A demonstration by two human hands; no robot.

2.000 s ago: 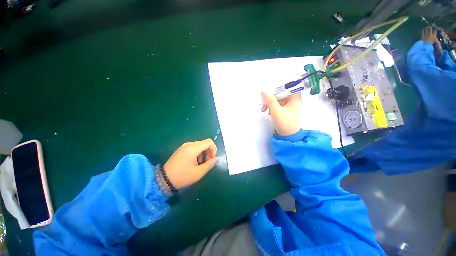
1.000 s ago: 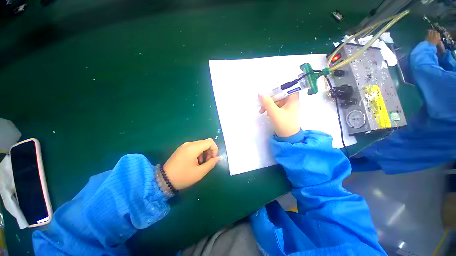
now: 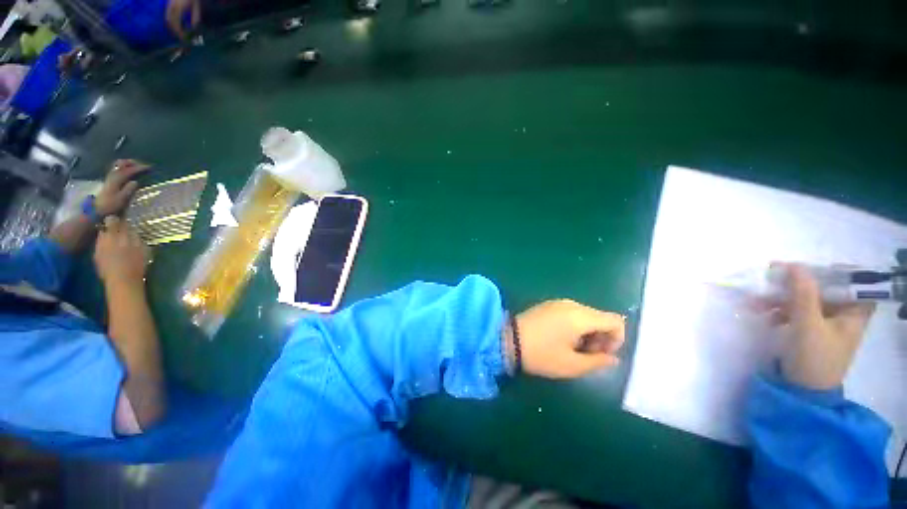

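My right hand [image 3: 820,333] holds a dispensing syringe [image 3: 845,282] over the white paper sheet [image 3: 696,268]. The syringe lies nearly level, its thin tip pointing left; its rear end is cut off at the right edge of the picture. The right hand is slightly blurred. My left hand [image 3: 569,340] rests on the green bench just left of the paper, fingers curled in. I cannot tell whether anything is inside the curled fingers. A dark beaded bracelet is at its wrist.
Left of my left arm lie a smartphone [image 3: 329,253] on a white wipe [image 3: 289,249], a white bottle [image 3: 310,164] and a bag with amber contents [image 3: 239,244]. Farther left, a person's hands [image 3: 117,224] are at a striped sheet [image 3: 171,209]. Small modules [image 3: 308,56] dot the far bench.
The view has swung left: the bottle, bag and neighbour's hands have come in, and the grey controller has gone out at the right. My right hand still holds the syringe; my left stays curled.
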